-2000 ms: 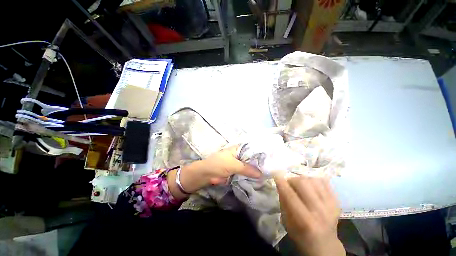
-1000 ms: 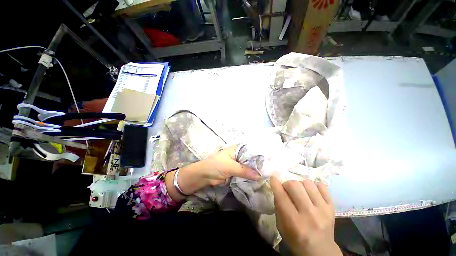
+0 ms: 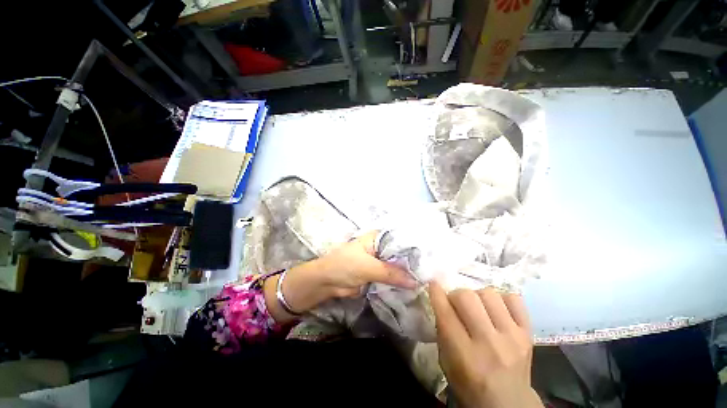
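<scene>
A pale grey-beige blotchy garment (image 3: 478, 179) lies heaped on the white table, its banded rounded opening at the far end and a rounded panel with a dark edge line at the left. My left hand (image 3: 359, 267) is closed on bunched cloth of the garment, thumb on top. My right hand (image 3: 485, 339) is beside it at the right, its fingertips at the same cloth, close to my left thumb. Glare whitens the cloth between the hands, and whether a thread is pinched there cannot be seen.
The white table (image 3: 622, 207) has worn edges. At the left are a blue-edged folder with printed sheets (image 3: 253, 147), a tan card (image 3: 209, 169), a black slab (image 3: 211, 235), hangers (image 3: 119, 199) and a pale switch box (image 3: 163, 311). A brown carton (image 3: 494, 40) stands beyond the table.
My right hand was blurred and slightly farther right two seconds ago; its fingertips are now closer to my left thumb. My left hand keeps its hold. The view has shifted slightly.
</scene>
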